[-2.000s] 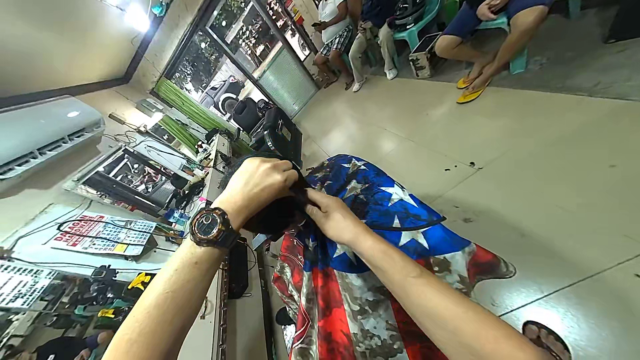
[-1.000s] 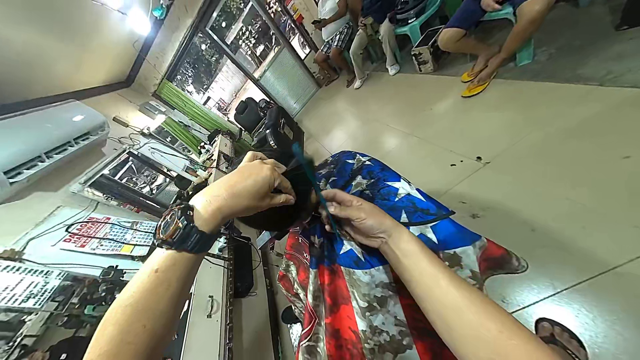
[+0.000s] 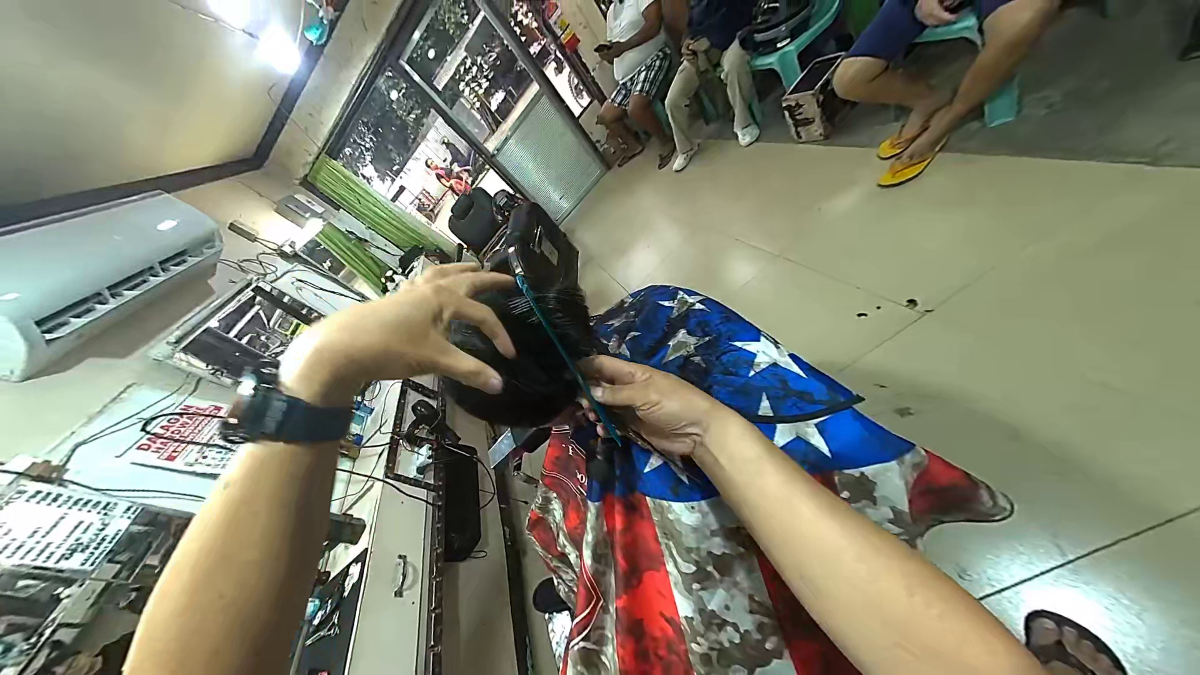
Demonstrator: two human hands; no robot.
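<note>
A seated person's dark-haired head (image 3: 525,398) is in the middle, above a barber's cape (image 3: 675,525) with stars, red stripes and camouflage print. My left hand (image 3: 412,328), with a dark wristwatch on its wrist, is at the left side of the hair. Its fingers are spread and bent, the fingertips at the hair, and nothing shows in its grasp. On the other side, near the cape's neckline, my right hand (image 3: 652,403) grips the lower part of a thin teal comb (image 3: 553,337). The comb slants across the hair, its upper end near my left fingertips.
A black barber chair (image 3: 534,244) stands beyond the head. On the left are a counter with a white drawer front (image 3: 394,562), cables and an air conditioner (image 3: 103,272). Several seated people line the far side, one in yellow flip-flops (image 3: 909,164). A sandaled foot (image 3: 1069,642) is at lower right.
My left hand has opened from bunched fingers at the hair to spread ones. The teal comb, blurred one second ago, now shows clearly, slanting across the hair.
</note>
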